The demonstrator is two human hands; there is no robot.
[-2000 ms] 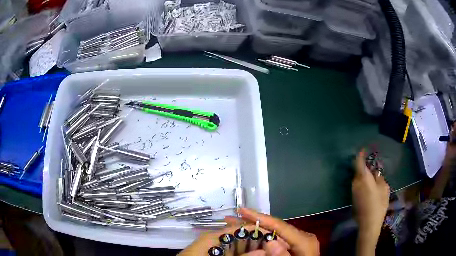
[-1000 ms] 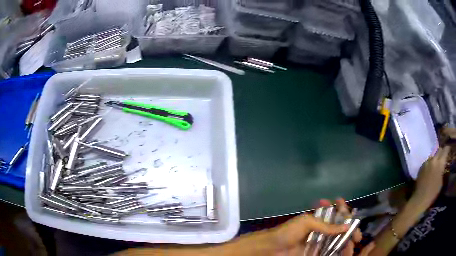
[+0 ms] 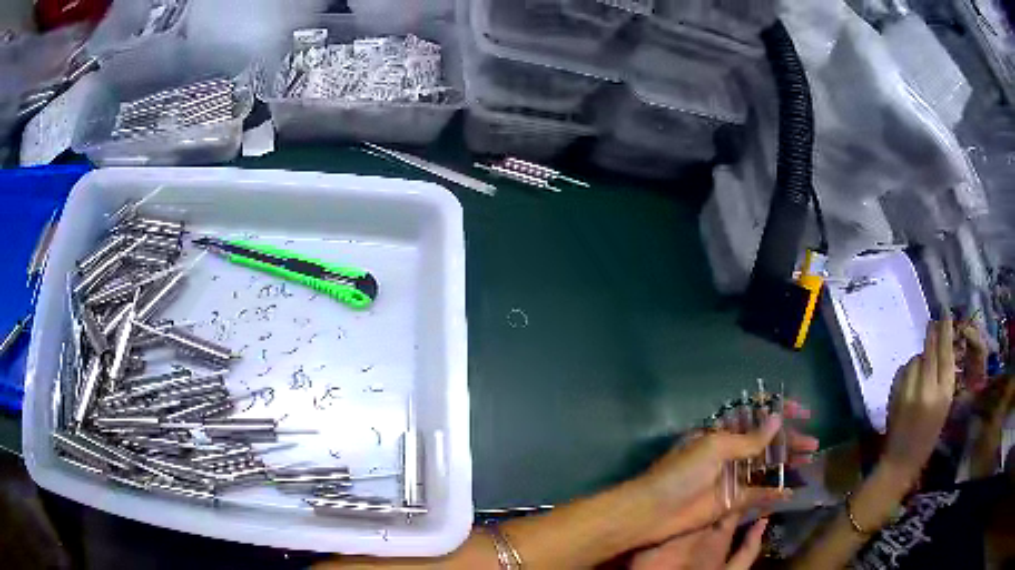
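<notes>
My left hand (image 3: 712, 473) reaches in from the bottom edge, a bracelet on its wrist, and holds several metal cylinders (image 3: 776, 451) upright, side by side, right of the white tray (image 3: 459, 334). My right hand (image 3: 723, 548) is just below it, cut off by the bottom edge; its visible fingers are apart and nothing shows in them. The tray holds a pile of loose rod-ended cylinders (image 3: 167, 390) at its left and front, one standing lengthwise near the right wall, a green utility knife (image 3: 301, 271) and tiny dark trimmings.
Another person's hand (image 3: 922, 390) is at a small white tray (image 3: 879, 323) on the right. A black hose (image 3: 790, 156) ends at a black and yellow block. Tweezers (image 3: 434, 169) and thin pins (image 3: 529, 173) lie behind. Clear boxes (image 3: 367, 117) stand at the back, a blue tray (image 3: 45, 200) left.
The view has turned right, so the tray sits further left. My left hand has carried the cylinders from beside the tray to the right. The other person's hand has moved to the small tray.
</notes>
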